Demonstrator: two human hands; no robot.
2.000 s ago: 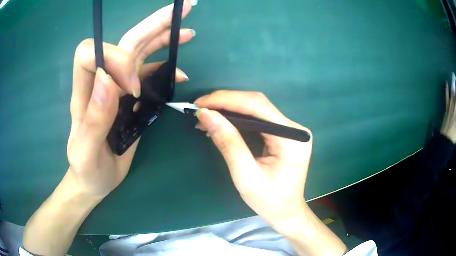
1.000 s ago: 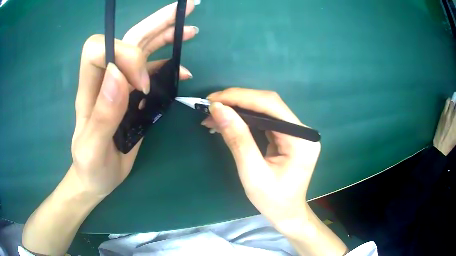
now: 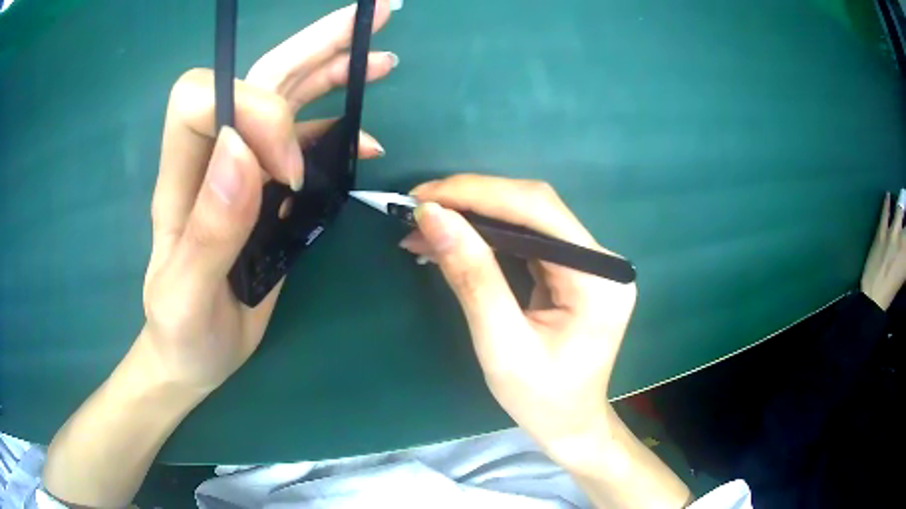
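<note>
My left hand (image 3: 204, 249) grips a black phone middle frame (image 3: 320, 189) by its solid end, thumb and index finger on the plate. The frame is tilted, and its two thin side rails run up past the top edge of the picture. The plate has a round hole and several small marks. My right hand (image 3: 536, 298) holds black tweezers (image 3: 556, 254) like a pen. Their bright pointed tips meet the frame's edge near the base of the right rail. Whether the tips hold a small part cannot be told.
A green table surface (image 3: 735, 189) lies under my hands, with a curved near edge. Another person's hand (image 3: 884, 258) and dark sleeve rest at the right edge of the table. My light clothing shows below the table edge.
Since two seconds ago both hands, the frame and the tweezers have shifted a little right. In the last second the frame moved only slightly. The neighbour's hand moved down from its first position.
</note>
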